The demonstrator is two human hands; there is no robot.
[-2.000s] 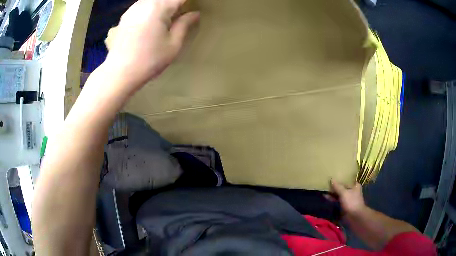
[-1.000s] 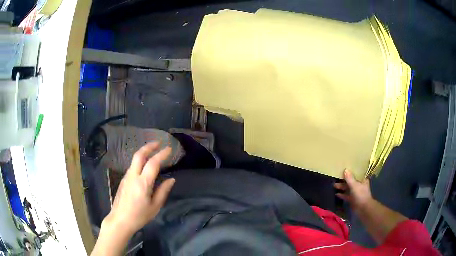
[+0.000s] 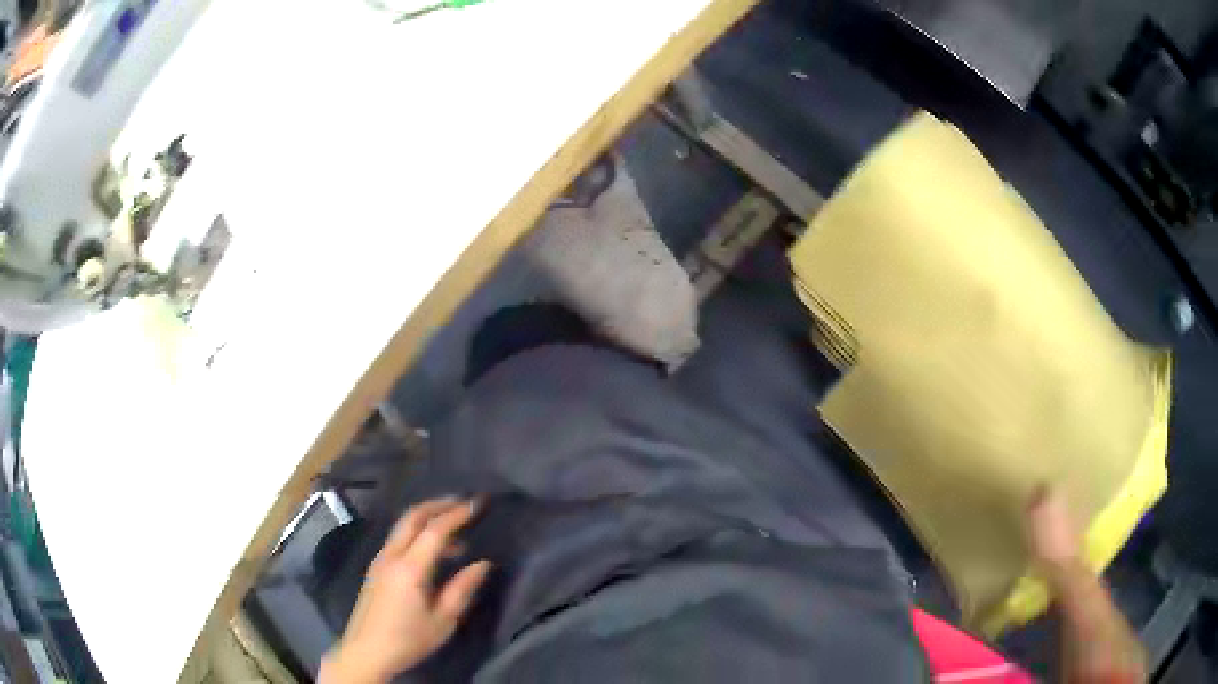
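Observation:
A stack of khaki panels (image 3: 955, 314) lies at the right, low beside my lap. Its near-left side has a stepped notch with layered edges, and bright yellow edging shows along its lower right side. My right hand (image 3: 1055, 541) lies over the panels near that yellow edge. It is blurred, with one digit pointing up the top panel, and its other fingers cannot be made out. My left hand (image 3: 417, 588) is above my lap at the lower left, empty, with fingers apart and slightly curled.
The white table (image 3: 401, 147) with its wooden edge (image 3: 461, 294) runs diagonally across the left. The white sewing machine (image 3: 80, 147) stands at the far left, its metal parts blurred. A bright green thing is at the top edge. A metal frame bar and a dark floor show beyond my lap.
The view has swung toward the table and machine. The panel that my left hand lifted earlier lies flat on the stack. My left hand stays empty; my right hand stays at the stack's yellow-edged side.

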